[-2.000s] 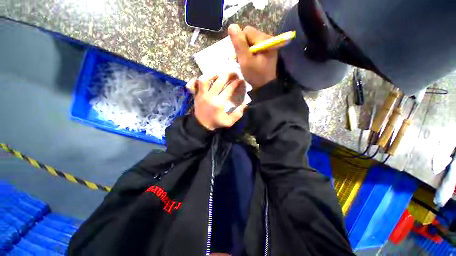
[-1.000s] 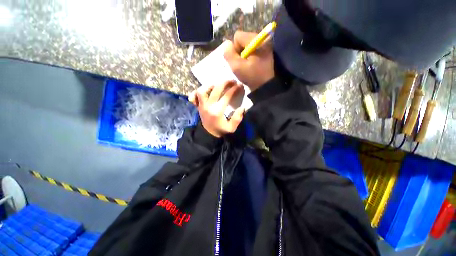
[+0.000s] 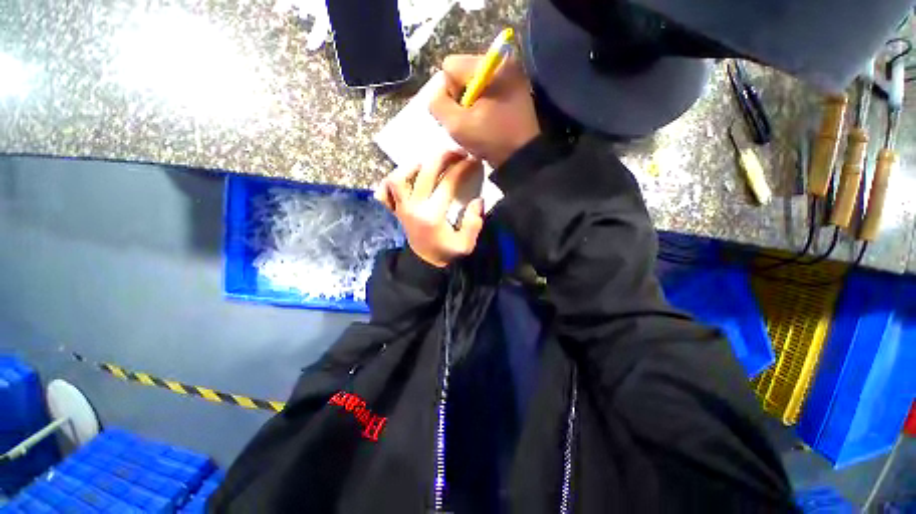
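A small white notepad lies tilted at the front edge of the speckled bench. My left hand is bare and holds the pad's lower part, fingers curled over the page. My right hand holds a yellow pen over the pad's upper right, its white end pointing up. The pen tip is hidden by my fingers, and I cannot read any writing. A smartphone with a dark screen lies just beyond the pad, cut off by the top edge.
A dark grey round base stands right of my right hand. Wooden-handled irons, a pale-handled knife and a black tool lie farther right. A blue bin of white shreds sits below the bench edge, a yellow crate lower right.
The view has shifted, so the bench tools and bin sit further right in the picture. The pen stands more upright than before. Both hands keep their holds on the pad and pen.
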